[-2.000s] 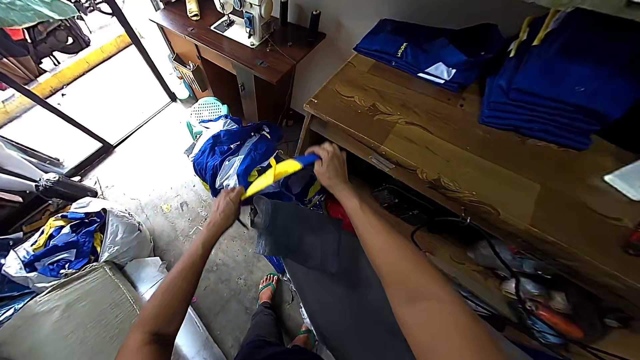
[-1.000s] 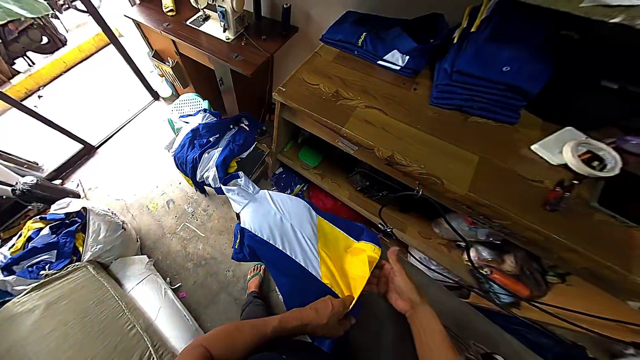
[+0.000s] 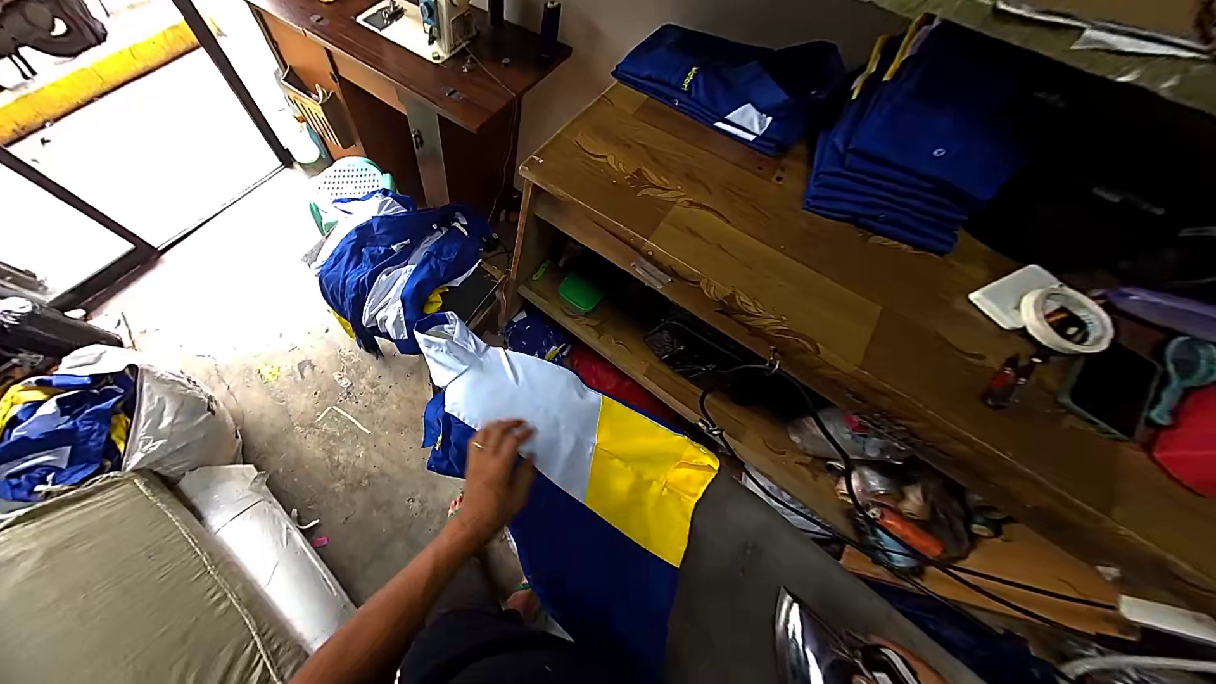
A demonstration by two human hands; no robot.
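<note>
A blue, white and yellow garment (image 3: pixel 560 427) lies spread over a dark grey padded board (image 3: pixel 750 570), its white end hanging at the far tip. My left hand (image 3: pixel 499 475), with a ring on one finger, is over the border of the white and blue panels, fingers bent and loosely apart, gripping no visible fold. At the bottom edge a shiny clothes iron (image 3: pixel 807 641) stands on the board, right of the yellow panel. A small part of my right hand (image 3: pixel 917 665) shows at its handle; the rest is out of view.
Folded blue garments (image 3: pixel 912 142) are stacked on a wooden table (image 3: pixel 760 247), with a tape roll (image 3: pixel 1069 318) to the right. Black cables (image 3: pixel 836 446) hang along its shelf. More garments (image 3: pixel 399 266) are heaped beyond the board. A filled sack (image 3: pixel 180 418) and covered bundle (image 3: pixel 123 579) stand left.
The garment, held up and handled by both hands earlier, now lies flatter on the board. My right hand has left the yellow end and is at the iron, which has come into view.
</note>
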